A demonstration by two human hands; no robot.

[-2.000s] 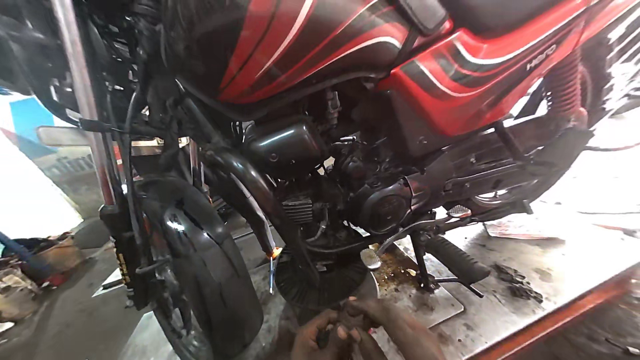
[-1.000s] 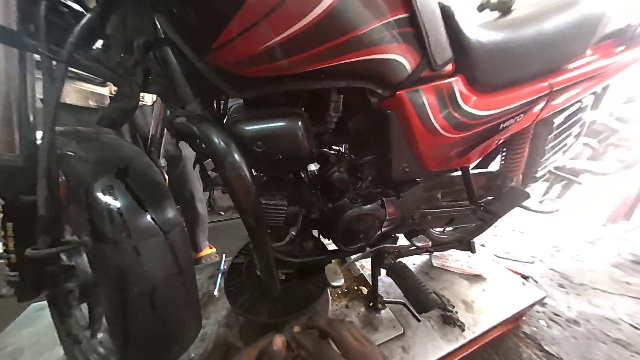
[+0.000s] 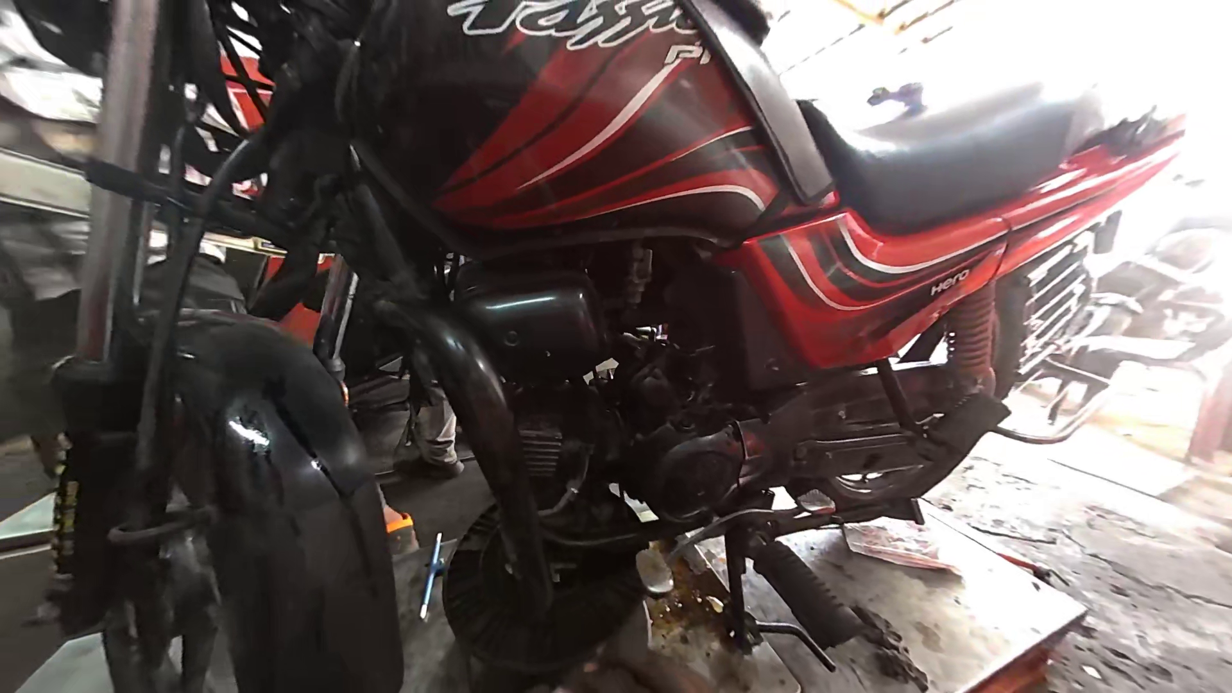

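Observation:
A red and black motorcycle (image 3: 597, 183) stands on a metal platform. Beneath its engine (image 3: 688, 472) is a round black ribbed pan (image 3: 481, 616), just beyond the bottom edge of the view. Dim, blurred skin of my hands (image 3: 635, 674) shows low at that edge, close to the pan's near rim. Left and right cannot be told apart there, and the fingers and anything they hold are hidden. The gear lever's pale pedal end (image 3: 655, 572) hangs beside the pan. A ribbed footrest (image 3: 804, 592) sits to the right.
The front mudguard (image 3: 289, 500) fills the lower left. A blue and white slender tool (image 3: 432, 576) lies left of the pan. Oily stains mark the platform (image 3: 1001, 597). Behind the motorcycle, a person's trouser leg and shoe (image 3: 435, 433) are visible. More motorcycles (image 3: 1145, 298) stand far right.
My hands, seen close together near the pan in the earlier frames, have dropped almost out of view at the bottom. The view has shifted.

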